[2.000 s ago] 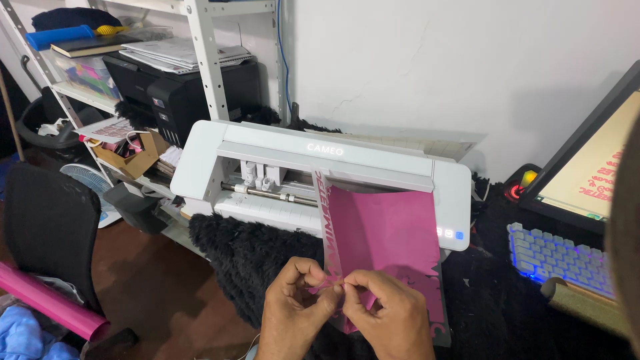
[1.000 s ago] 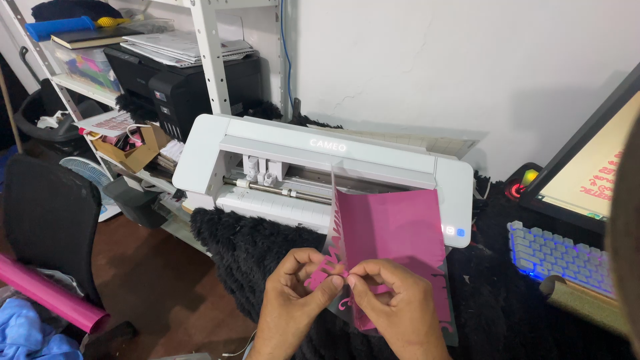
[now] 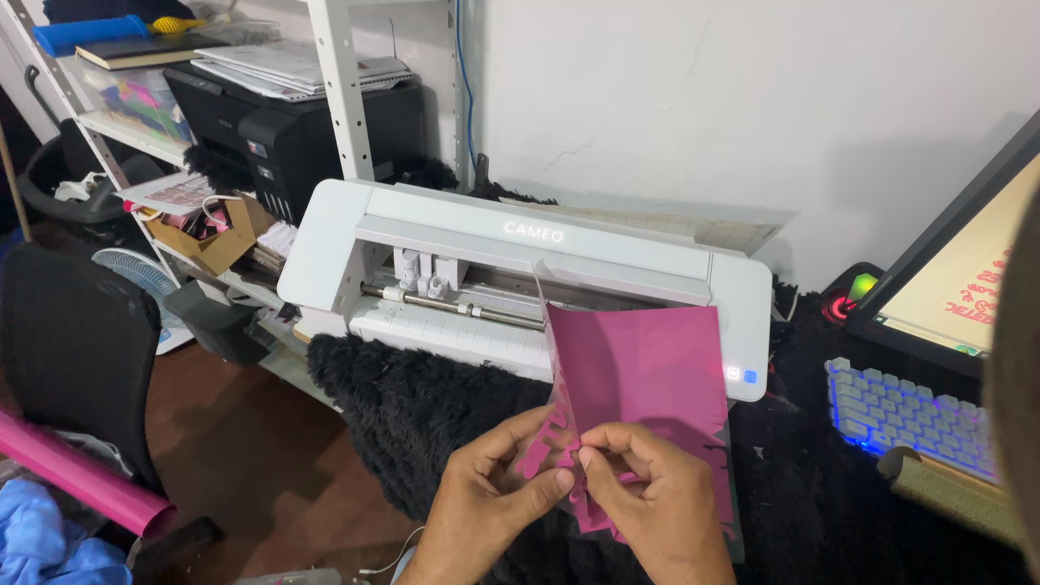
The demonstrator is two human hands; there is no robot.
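Observation:
My left hand [image 3: 500,487] grips the clear backing of a magenta vinyl sheet [image 3: 642,366], near cut shapes [image 3: 535,455] at its lower left. The thumb lies over the backing. Close beside it, my right hand [image 3: 654,496] pinches a bit of the magenta vinyl between thumb and forefinger. The sheet's clear left edge curls upward, and jagged cut-outs run down its right edge. Behind the sheet stands a white Cameo cutting machine [image 3: 508,349] with a lit name on its front. My right hand hides part of the sheet's lower end.
A black fluffy cover [image 3: 390,422] lies under the machine. At the right are a lit keyboard [image 3: 902,414], a monitor [image 3: 967,268] and a roll [image 3: 951,487]. To the left stand a shelf post [image 3: 340,97], a black printer [image 3: 284,130], a mesh chair [image 3: 77,349] and a magenta roll [image 3: 81,475].
The clear left strip has curled up from the magenta sheet, and more cut shapes show at my left hand. Both hands remain close together at the sheet's lower left.

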